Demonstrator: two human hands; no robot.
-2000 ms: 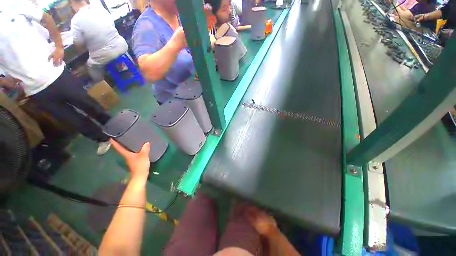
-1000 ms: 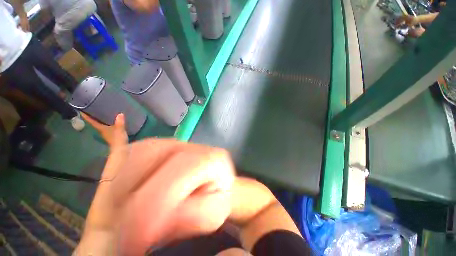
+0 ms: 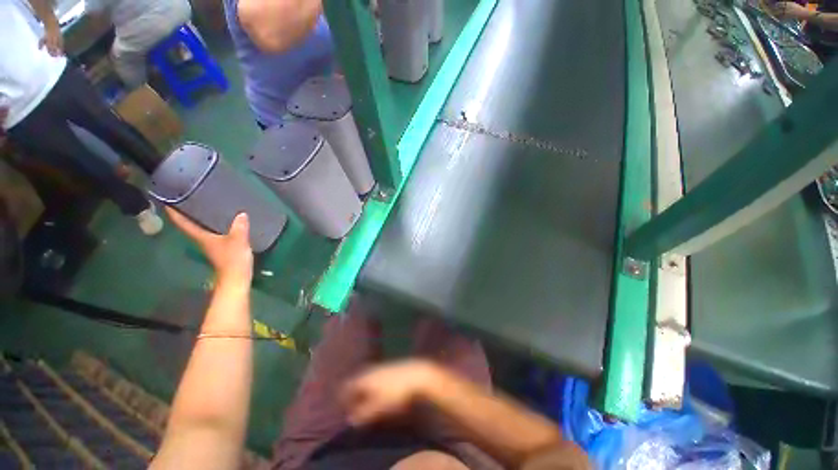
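Note:
A grey speaker housing [image 3: 225, 202] stands tilted in view at the left end of the side bench, its dark end plate with small holes facing up. My left hand [image 3: 220, 240] holds its near side, thumb and fingers spread around it. Two more grey housings, a nearer one [image 3: 317, 188] and one behind it [image 3: 345, 128], stand to its right beside the green rail. My right hand [image 3: 390, 390] is low over my lap, blurred, with the fingers curled. No object shows in it, but its inside is hidden.
The dark conveyor belt [image 3: 515, 220] runs ahead, with a green post [image 3: 363, 101] at its left rail. More housings [image 3: 404, 41] stand beyond. People are at the upper left. Stacked layers [image 3: 55, 413] lie lower left; a plastic-lined blue bin [image 3: 643, 441] is lower right.
My right hand was low over my lap, rose close to the camera, and is now down over my lap again. My left hand stays on the same housing. The camera view has shifted.

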